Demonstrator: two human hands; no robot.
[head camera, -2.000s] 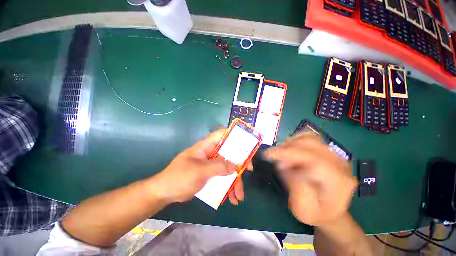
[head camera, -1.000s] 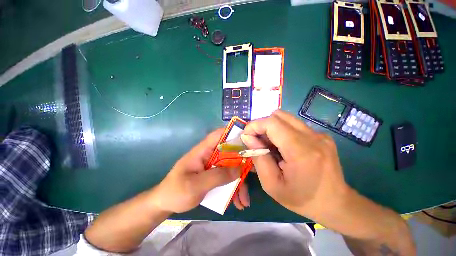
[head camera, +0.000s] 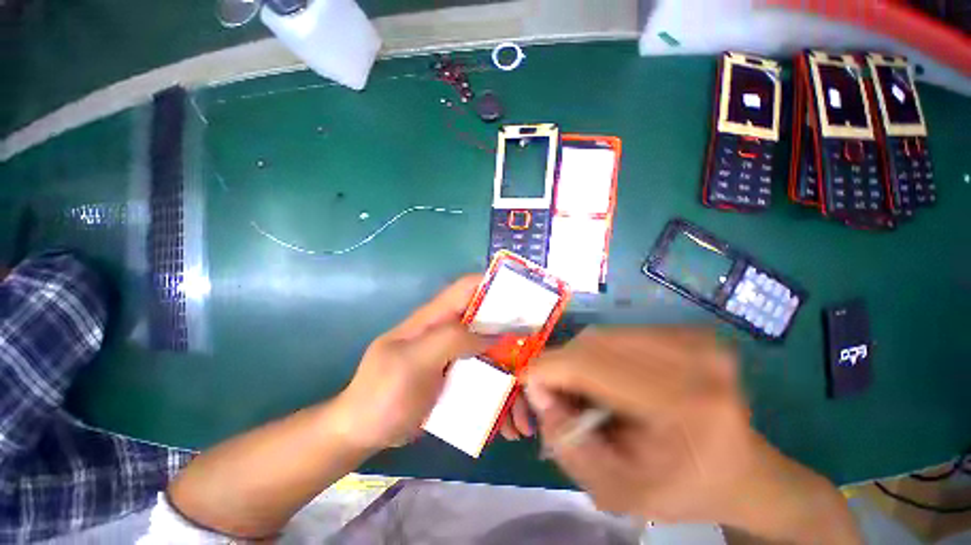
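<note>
My left hand (head camera: 410, 367) holds an orange housing (head camera: 519, 349) with white rectangles in its upper and lower parts, the thumb over its left edge. My right hand (head camera: 649, 410) is blurred, just right of the housing, its fingers closed on a thin pale tool (head camera: 578, 432), perhaps tweezers. Behind them a front housing with keypad (head camera: 523, 192) lies beside a second orange shell (head camera: 586, 202) with white rectangles. The front housing's lower end meets the held housing in the view.
A loose black front frame (head camera: 724, 279) and a battery (head camera: 848, 349) lie at right. Several keypad phones (head camera: 744, 133) lie behind them. A white bottle (head camera: 332, 40), a white ring (head camera: 508, 56) and small dark parts are at the back. A strip (head camera: 168, 224) and a person's plaid sleeve (head camera: 53, 319) are left.
My right hand has moved from over the housing toward the right and nearer me, with the tool. More of the orange middle of the housing shows than two seconds ago. The view has shifted slightly.
</note>
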